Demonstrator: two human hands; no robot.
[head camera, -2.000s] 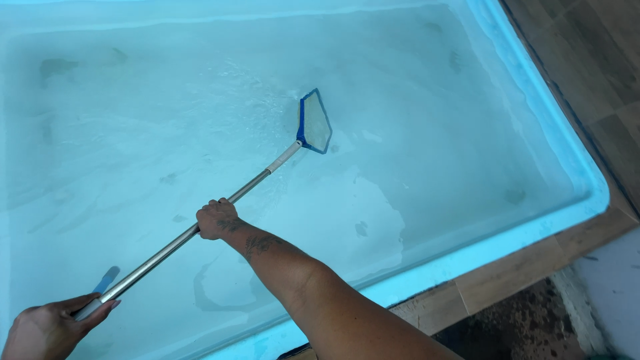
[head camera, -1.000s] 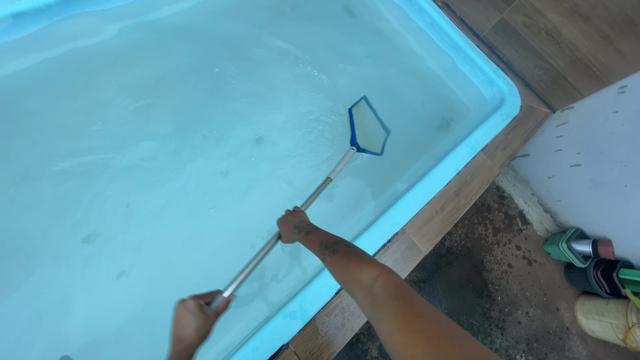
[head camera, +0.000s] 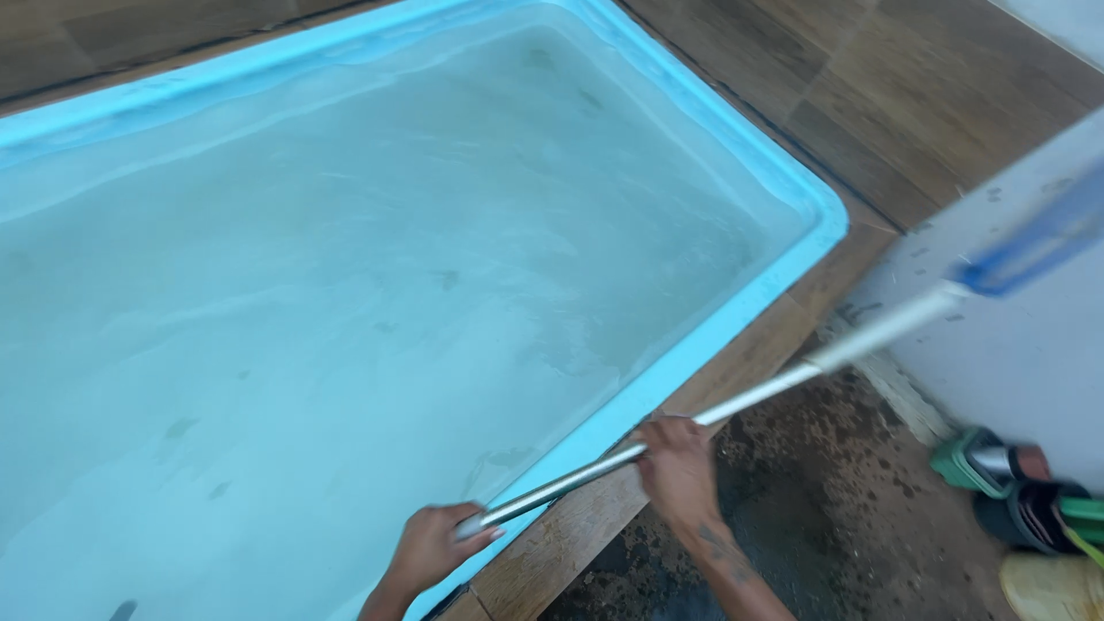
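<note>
My left hand (head camera: 440, 543) grips the near end of a metal telescopic pole (head camera: 561, 485), above the pool's rim. Farther up the pole, my right hand (head camera: 680, 470) is closed around it, over the tiled edge. At the pole's far end, a blue-framed pool skimmer net (head camera: 1035, 237) is raised out of the water, blurred, in front of the white wall at the right. Cloudy water with dark patches fills the light-blue pool (head camera: 724, 323).
Wood-look tiles (head camera: 931, 95) surround the pool. Below the tiled edge lies a stained, wet floor (head camera: 802, 517). Beside the white wall (head camera: 1018, 371) stand a green container (head camera: 957, 466), a dark bucket (head camera: 1005, 517) and a yellowish container (head camera: 1048, 586).
The skimmer net has come up out of the water and swung right, past the pool's rim. Both hands have moved with the pole. The view has shifted toward the pool's right corner.
</note>
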